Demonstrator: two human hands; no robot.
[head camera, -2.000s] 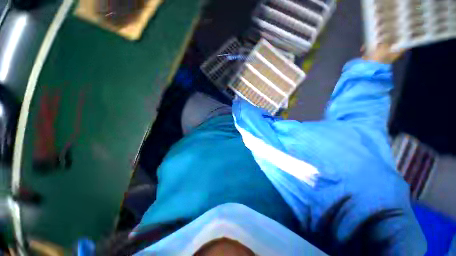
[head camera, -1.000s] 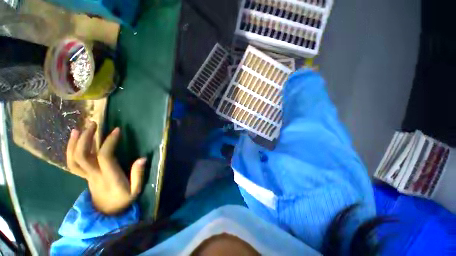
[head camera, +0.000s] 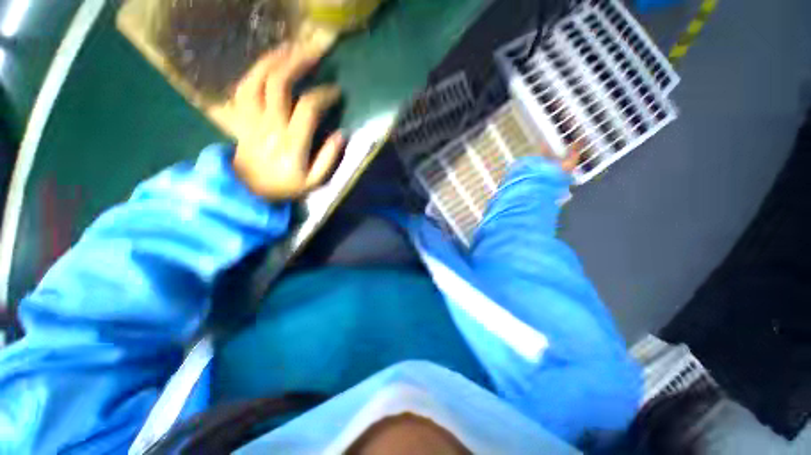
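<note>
A white slotted tray (head camera: 594, 93) with dark slots lies at the upper right, apparently over another tray. My right hand (head camera: 570, 158) is at its near edge, gripping the rim; it is blurred and mostly hidden by the blue sleeve. A slotted tray with tan parts (head camera: 485, 169) lies beside it, partly under my right sleeve. My left hand (head camera: 283, 133) is over the green bench at the near edge of the scorched board, fingers apart and empty. Whether its fingertips touch the board is blurred.
The scorched board (head camera: 222, 35) lies on the green bench mat (head camera: 116, 107), with a blurred yellow item (head camera: 342, 11) beyond it. A small slotted tray (head camera: 436, 111) is near the bench edge. More white trays (head camera: 667, 364) are at the lower right. Blurred red strands (head camera: 55, 218) lie at left.
The view has turned. My left hand, absent two seconds ago, remains open by the scorched board. My right hand, earlier holding a raised tray, then hidden, now shows at the dark-slotted tray's edge.
</note>
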